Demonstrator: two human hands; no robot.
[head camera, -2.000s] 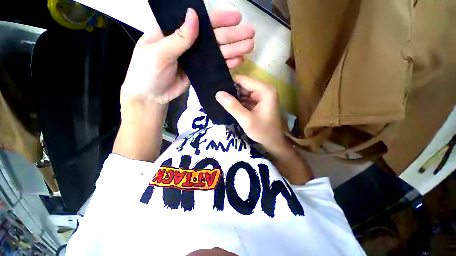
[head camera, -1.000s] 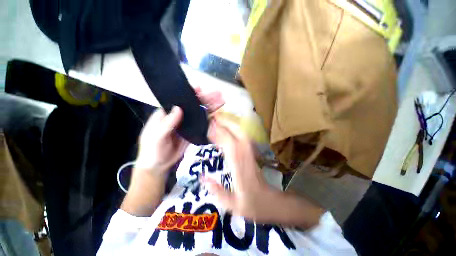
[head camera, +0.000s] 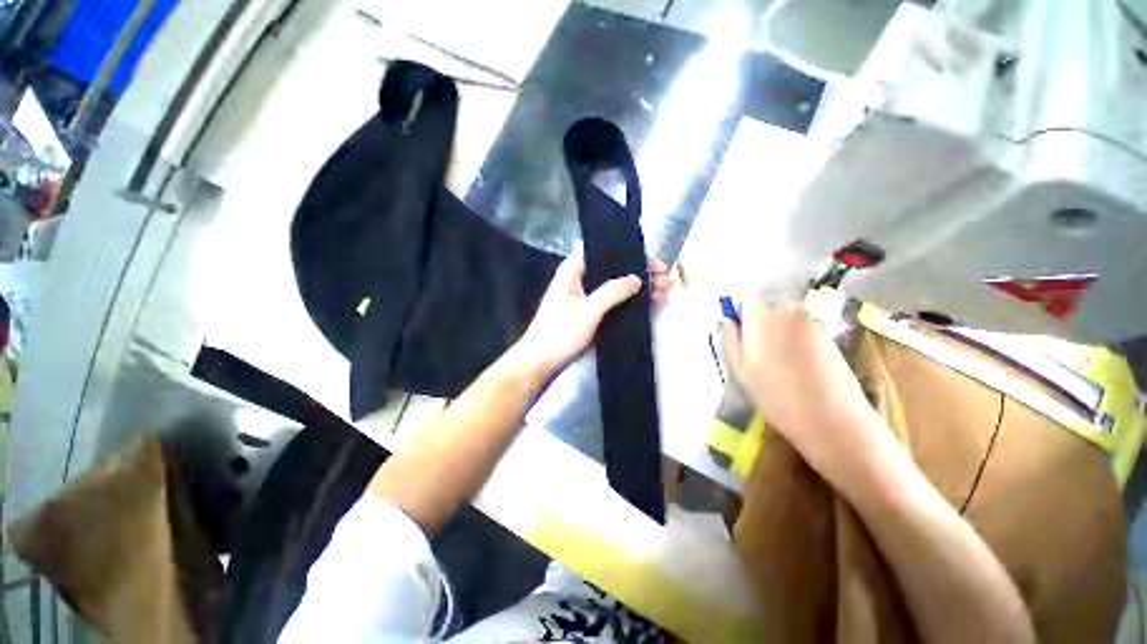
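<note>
My left hand (head camera: 581, 312) grips the middle of a long black band (head camera: 629, 390), thumb on top. The band's upper end curls into a loop over the metal plate, and its lower end hangs toward the table's front edge. A black garment body (head camera: 377, 258) lies on the table to the left and runs to my left hand. My right hand (head camera: 786, 359) is right of the band, apart from it, blurred, fingers down near the table. A small blue-handled tool (head camera: 728, 308) shows at its fingertips; whether it is held cannot be told.
A shiny metal plate (head camera: 541, 157) lies behind the band. A white sewing machine (head camera: 969, 189) stands upper right. A tan garment (head camera: 1057, 491) drapes at right under my right forearm, with a white slotted, yellow-edged template (head camera: 994, 365) on it. Yellow tape (head camera: 604, 554) runs along the front edge.
The view has shifted up over the table. My left hand still holds the band, now farther out. My right hand has left the band and moved right, beside the blue-handled tool.
</note>
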